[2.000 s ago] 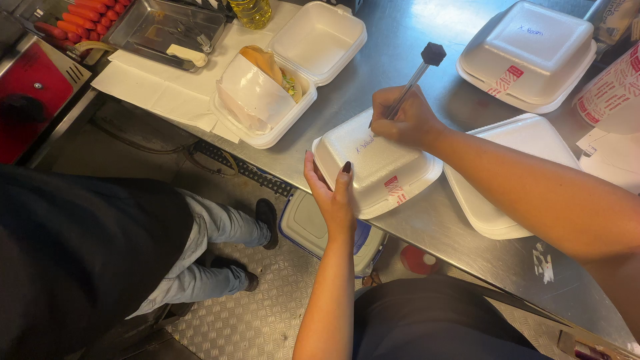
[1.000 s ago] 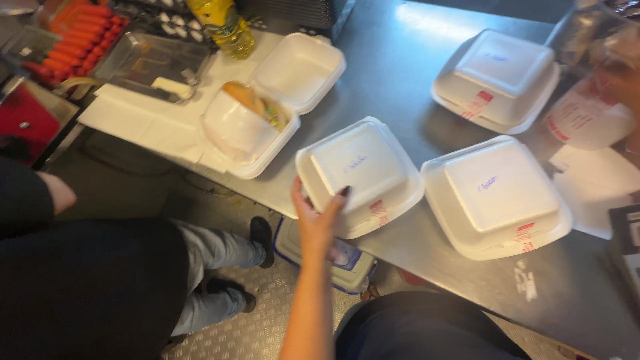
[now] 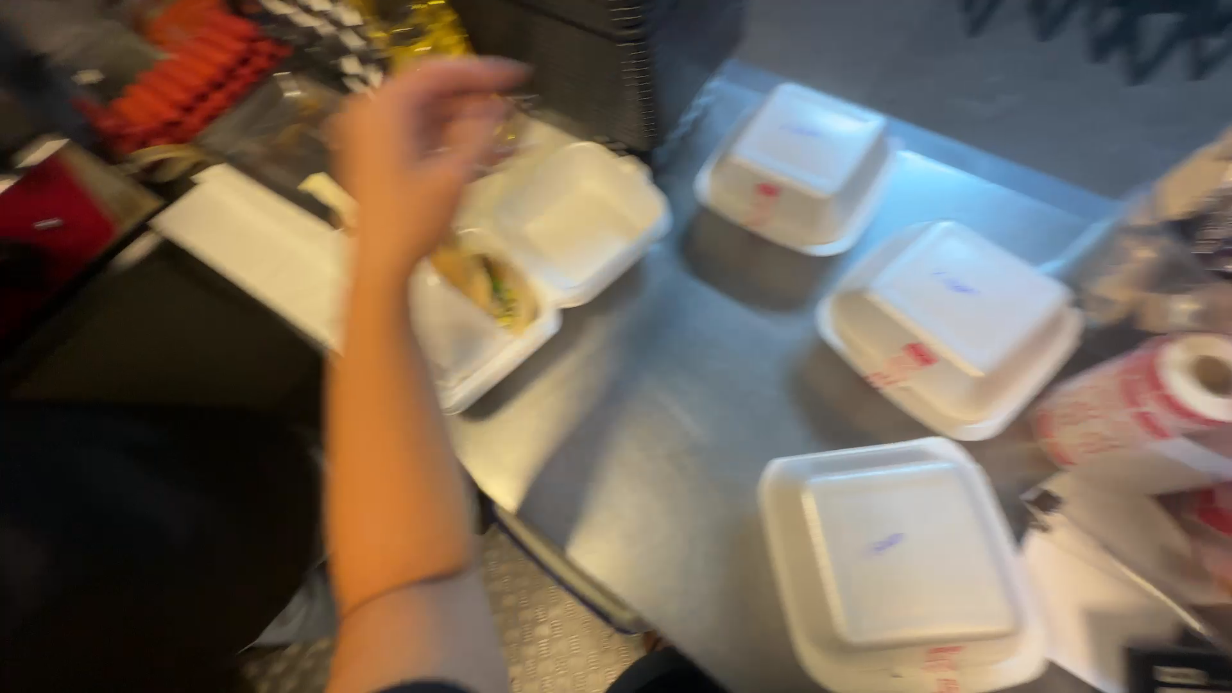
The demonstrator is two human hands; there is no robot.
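My left hand (image 3: pixel 419 144) is raised, blurred, above the far left of the steel counter, near a yellow bottle (image 3: pixel 423 34); no held thing shows in its half-curled fingers. Below and right of it lies an open foam clamshell box (image 3: pixel 587 221) with a wrapped sandwich (image 3: pixel 491 284) in it. Three closed foam boxes with blue marks on their lids and red-printed tape on their sides stand to the right: one at the back (image 3: pixel 808 140), one in the middle (image 3: pixel 962 298), one near the front (image 3: pixel 914 558). My right hand is not in view.
A roll of red-printed tape or labels (image 3: pixel 1136 399) lies at the right, beside white papers (image 3: pixel 1097 597). At the upper left are red sausage-like pieces (image 3: pixel 192 82), a tray (image 3: pixel 274 125) and white paper (image 3: pixel 260 250). A person in dark clothing (image 3: pixel 144 539) stands at the lower left.
My left hand has let go of the foam box and moved up and left over the counter. My right hand, writing on a lid two seconds ago, is out of view. The closed boxes are rearranged.
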